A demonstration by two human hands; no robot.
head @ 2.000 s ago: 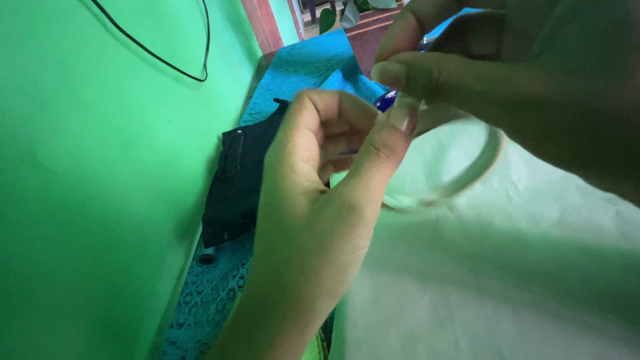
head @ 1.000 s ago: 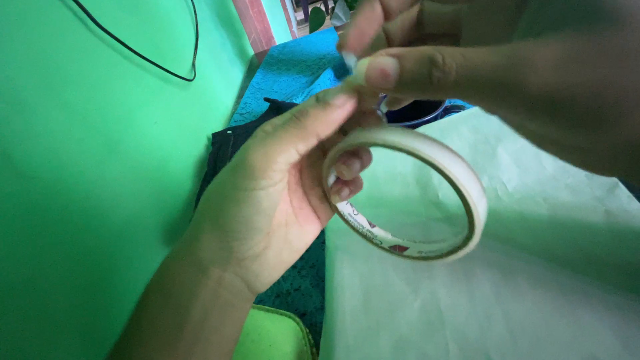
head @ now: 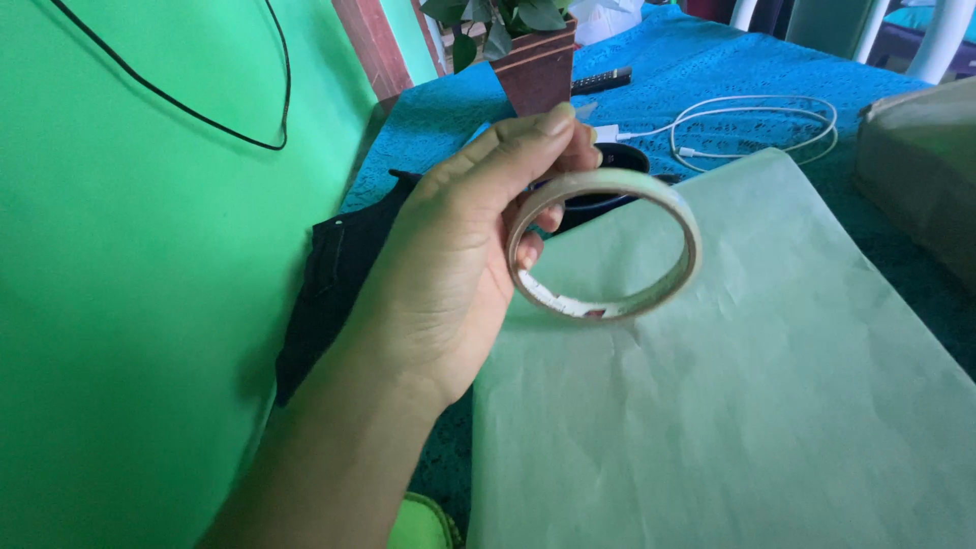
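Note:
My left hand (head: pixel 465 252) is raised at the middle of the view, its fingers shut on a narrow roll of clear adhesive tape (head: pixel 690 252). The ring of tape hangs to the right of the fingers, over a large sheet of pale paper (head: pixel 717 412). Thumb and forefinger meet at the top, where a small translucent piece (head: pixel 587 110) shows by the fingertips. My right hand is out of view. Behind the fingers is a black object (head: pixel 621 158), partly hidden.
A blue patterned tablecloth (head: pixel 732 65) bears a brown planter (head: pixel 534 69), a remote control (head: pixel 602 81), a white charging cable (head: pixel 762 103) and, at right, a cardboard box (head: pixel 923 160). Dark cloth (head: pixel 328 282) lies along the green wall (head: pixel 137 305), left of my hand.
My right hand, at my left fingertips in both earlier frames, has left the view. My left hand still holds the tape roll. The view has shifted, showing more of the table.

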